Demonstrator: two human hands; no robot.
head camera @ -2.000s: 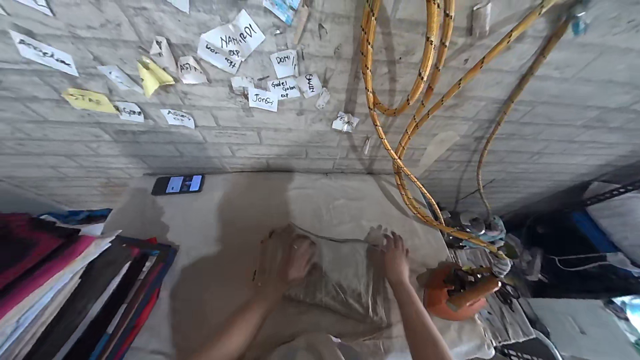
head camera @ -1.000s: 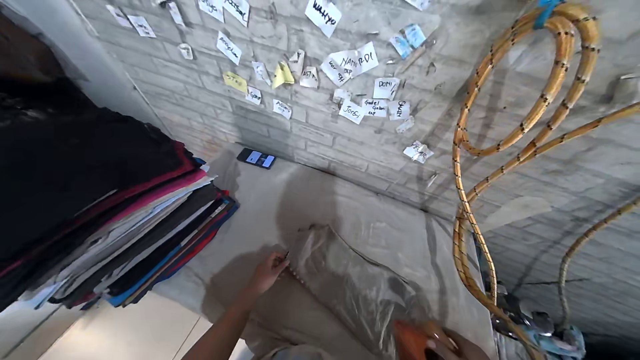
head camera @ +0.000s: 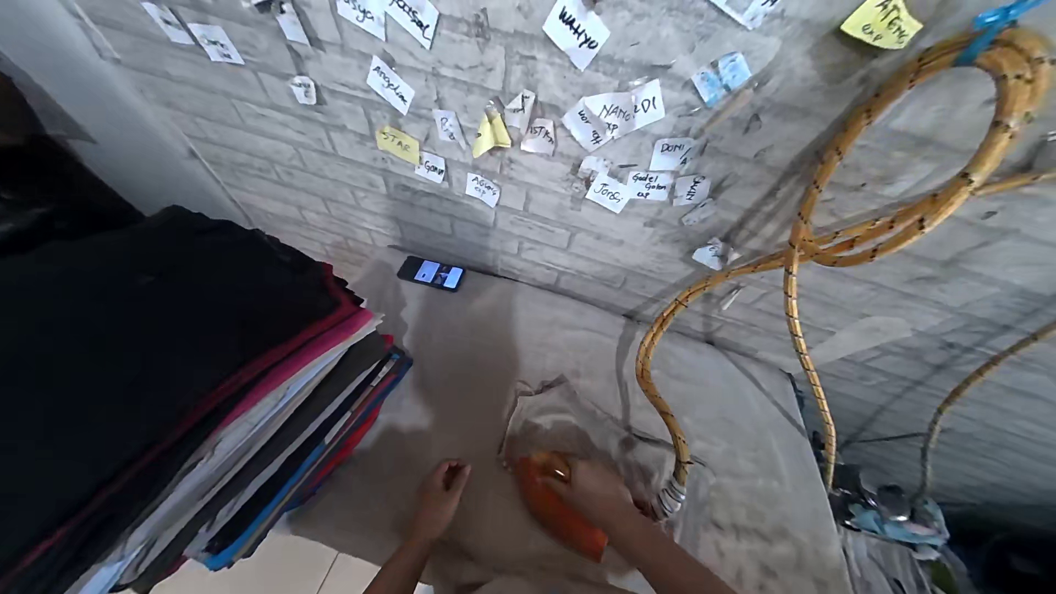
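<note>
My right hand (head camera: 590,491) is closed on the handle of an orange steam iron (head camera: 549,507), low in the middle of the view. The iron lies over a thin, light garment (head camera: 569,412) spread on the cloth-covered table (head camera: 462,371). From the iron's rear end a yellow hose (head camera: 660,375) with dark marks runs up to the right. To the left of the iron, my left hand (head camera: 445,495) hovers at or over the cloth with curled fingers; it appears to hold nothing. The iron and my right hand hide part of the garment.
A tall stack of folded fabrics (head camera: 272,388) stands at the left. A phone (head camera: 431,273) with a lit screen lies by the brick-patterned wall (head camera: 536,239), which bears taped paper notes (head camera: 575,33). The hose loops (head camera: 932,148) hang at the upper right, above metal fittings (head camera: 891,503).
Two seconds ago both hands were on the garment and the iron stood at the right. My right hand took hold of the iron and moved it left onto the garment. The view has shifted.
</note>
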